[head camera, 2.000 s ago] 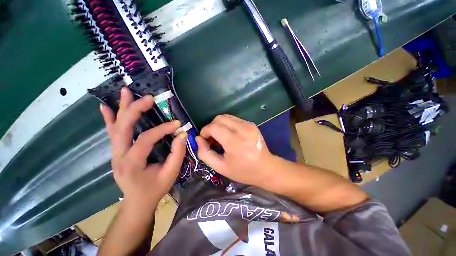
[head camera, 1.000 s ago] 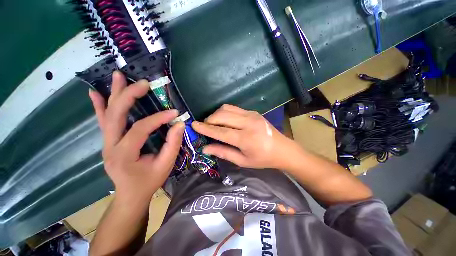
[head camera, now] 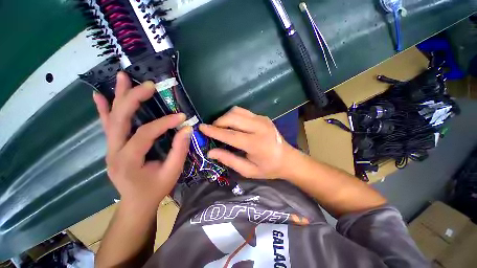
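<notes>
A heated styling brush (head camera: 125, 26) with black bristles and pink-red strips points up and left. Its open handle shell (head camera: 183, 99) runs down to my lap, with a green circuit board (head camera: 168, 98), pale tape bands (head camera: 167, 84), a blue part (head camera: 199, 138) and thin lead wires (head camera: 212, 170) inside. My left hand (head camera: 146, 141) pinches the lower tape band between thumb and forefinger. My right hand (head camera: 251, 141) has its forefinger on the handle edge by the blue part, thumb apart below. Part of the shell is hidden behind my left hand.
A mallet (head camera: 303, 63) and tweezers (head camera: 320, 39) lie on the dark green surface (head camera: 235, 57) at the upper right. A blue-handled applicator (head camera: 396, 29) lies farther right. A carton (head camera: 327, 141) of black power cords (head camera: 392, 128) stands beyond the edge. Another carton (head camera: 165, 222) shows at lower left.
The brush and both hands sit slightly higher and further left in view. My right forefinger has straightened against the handle edge, and my right thumb has moved away from the blue part.
</notes>
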